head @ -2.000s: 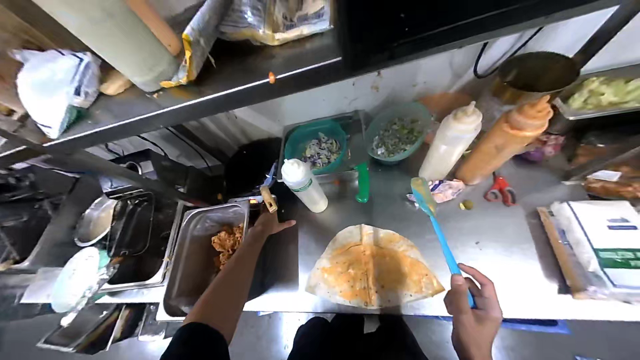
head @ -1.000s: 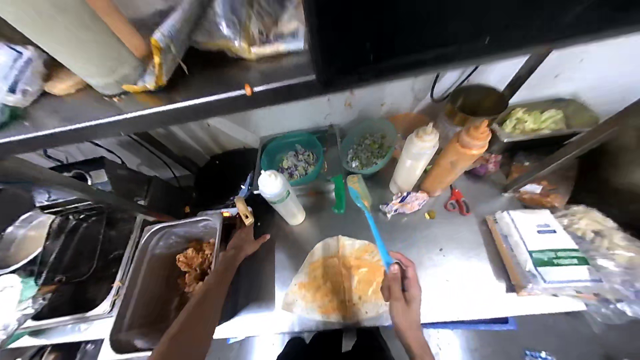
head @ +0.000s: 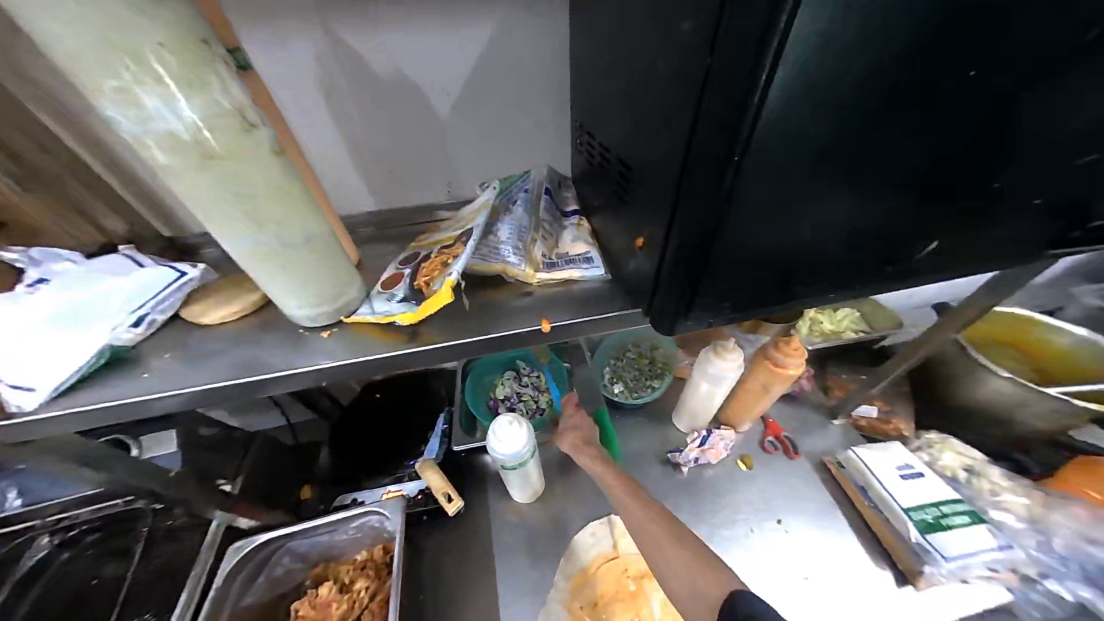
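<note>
My right hand (head: 578, 427) reaches to the back of the steel counter and grips the handle of a blue spatula (head: 552, 385), whose head lies at the rim of a teal bowl (head: 476, 392) of chopped purple and green vegetables. Below my forearm a flatbread (head: 569, 561) spread with orange sauce lies partly hidden. A white squeeze bottle (head: 515, 461) stands left of the hand, and something green (head: 608, 433) lies right of it. My left hand is out of view.
A metal tray (head: 398, 552) of cooked meat and a wooden handle (head: 438, 486) are at left. Further right are a second bowl (head: 638, 398), two squeeze bottles (head: 709, 385) (head: 765, 384), red-handled scissors (head: 779, 438) and a package (head: 927, 500). A steel shelf (head: 483, 332) overhangs the back.
My right hand has moved with the spatula from beside the flatbread to the teal bowl. My left hand, earlier by the wooden handle, has left the view. The view has tilted up.
</note>
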